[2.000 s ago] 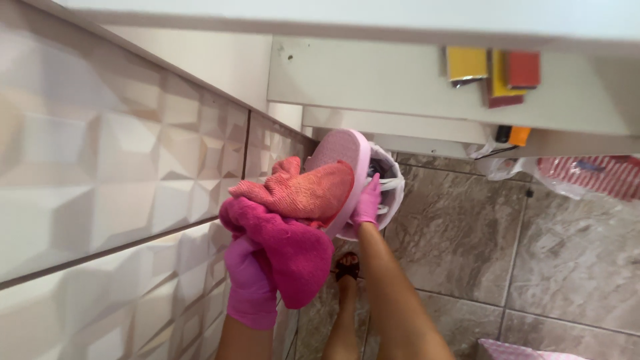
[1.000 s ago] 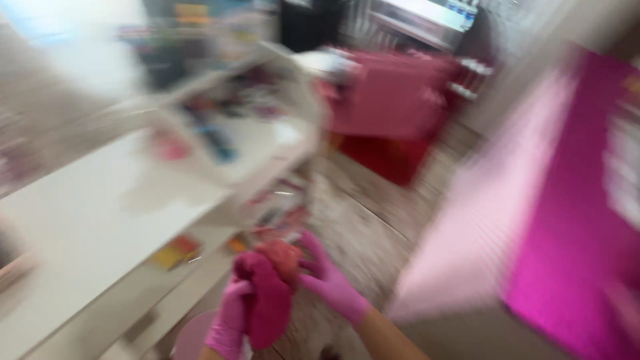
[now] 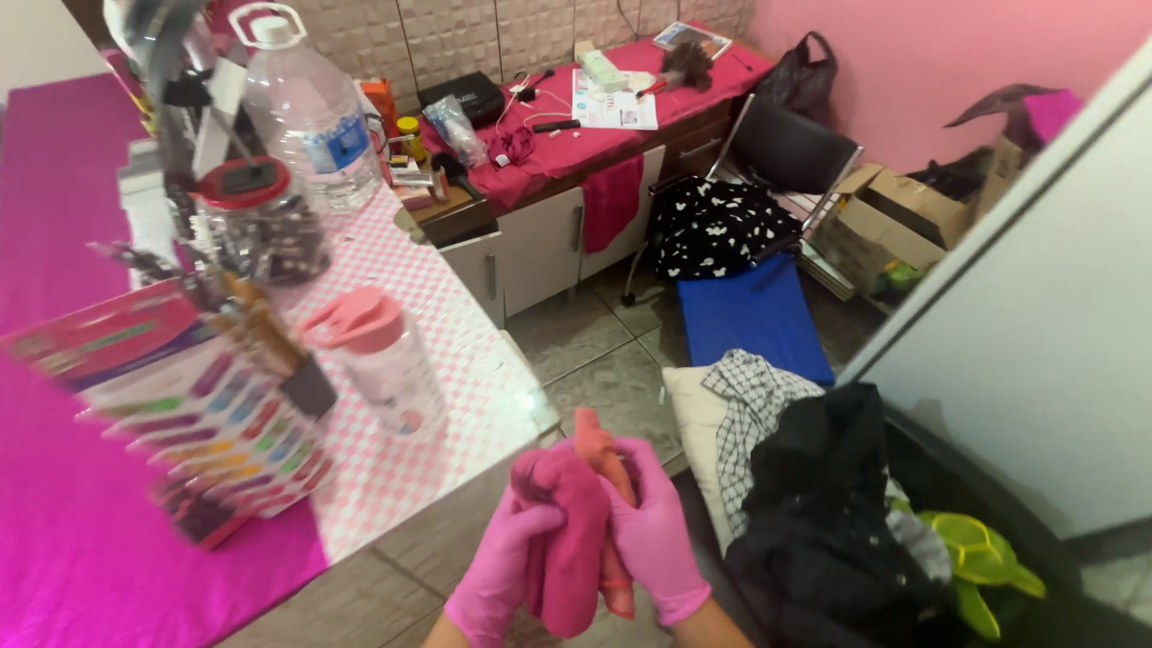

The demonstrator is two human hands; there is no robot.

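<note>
Both of my hands wear pink gloves and are close together at the bottom middle of the head view. My left hand (image 3: pixel 508 558) grips a folded magenta cloth (image 3: pixel 576 540), its thumb across the near side. My right hand (image 3: pixel 655 531) is closed around a coral cloth (image 3: pixel 601 450), which is pressed against the magenta one. The lower end of the coral cloth sticks out below the fingers. The hands are in the air, to the right of the corner of a table with a pink-and-white checked cover (image 3: pixel 432 333).
On the checked cover stand a clear bottle with a pink lid (image 3: pixel 382 360), a red-lidded jar (image 3: pixel 270 220) and a large water bottle (image 3: pixel 310 117). A chair (image 3: pixel 774 153), cardboard box (image 3: pixel 886 216) and blue board (image 3: pixel 756 315) are beyond. Black clothing (image 3: pixel 819 513) lies at right.
The view has swung away from the tiled wall and the white bin to another part of the room. My right hand, at the bin two seconds ago, now holds the coral cloth beside my left.
</note>
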